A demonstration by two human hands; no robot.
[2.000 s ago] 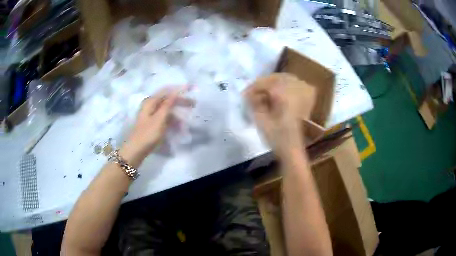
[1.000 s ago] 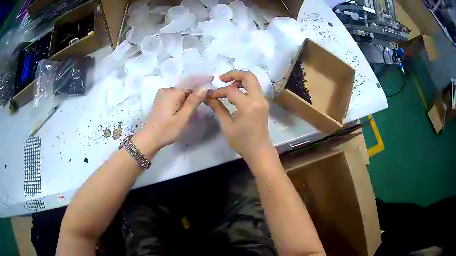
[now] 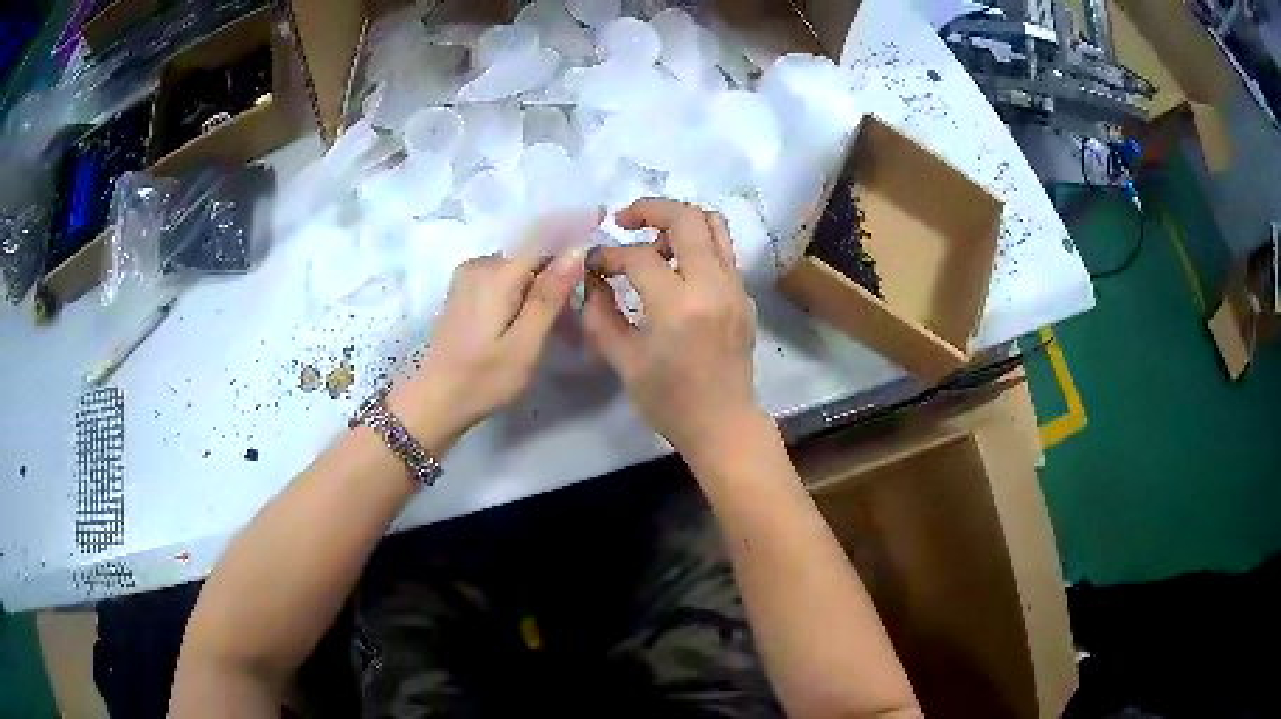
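My left hand (image 3: 485, 330) holds a translucent white fan blade (image 3: 555, 236) above the table, mostly hidden by the fingers. My right hand (image 3: 681, 323) meets it at the blade's hub, thumb and index finger pinched around a tiny dark insert (image 3: 594, 259), hard to make out. Many whitish blades (image 3: 562, 134) lie heaped just beyond my hands. The small open parts tray (image 3: 934, 260) stands right of my right hand, with dark bits piled along its left end.
A large open carton (image 3: 983, 541) stands below the table edge at right. Cardboard side boxes (image 3: 211, 106), a clear plastic bag (image 3: 183, 225) and a pale pen (image 3: 134, 341) are at left. Dark crumbs dot the white table (image 3: 316, 485). Metal equipment (image 3: 1047, 63) is at upper right.
Two seconds ago my hands were apart, the right one by the tray. They came together at the blade and have stayed there, with only slight finger movement over the last second.
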